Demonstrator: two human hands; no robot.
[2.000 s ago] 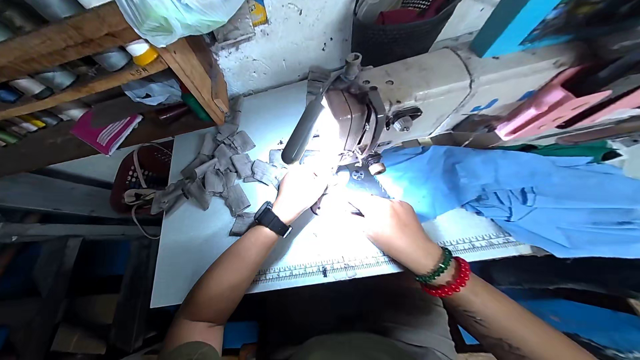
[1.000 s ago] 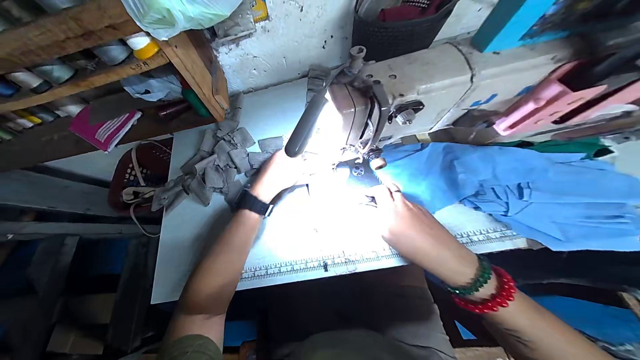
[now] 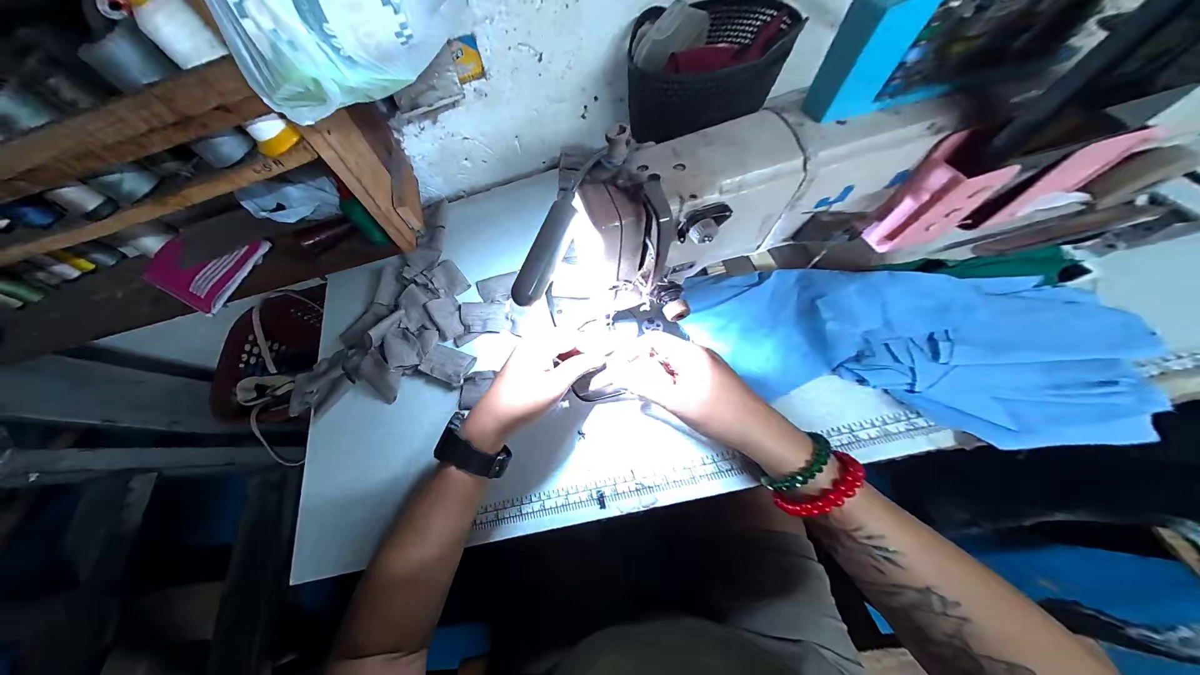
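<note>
My left hand [image 3: 534, 380] and my right hand [image 3: 670, 375] come together just in front of the needle area of a sewing machine [image 3: 731, 178], under its bright lamp [image 3: 548, 248]. Between the fingers is a small dark grey fabric piece [image 3: 595, 382], its edge curving below them; glare hides which hand grips it. A pile of small grey fabric pieces [image 3: 412, 319] lies left of the machine. Light blue cloth [image 3: 844, 328] spreads to the right of my right hand.
A measuring tape strip [image 3: 600, 499] runs along the table's near edge. Thread spools [image 3: 127, 56] fill the wooden shelf [image 3: 347, 159] at upper left. A dark basket [image 3: 712, 80] stands behind the machine, pink holders [image 3: 947, 192] at its right, a dark red basket [image 3: 267, 356] left of the table.
My hands have come closer together in front of the needle area. The dark fabric edge now shows between them. The blue cloth remains at the right.
</note>
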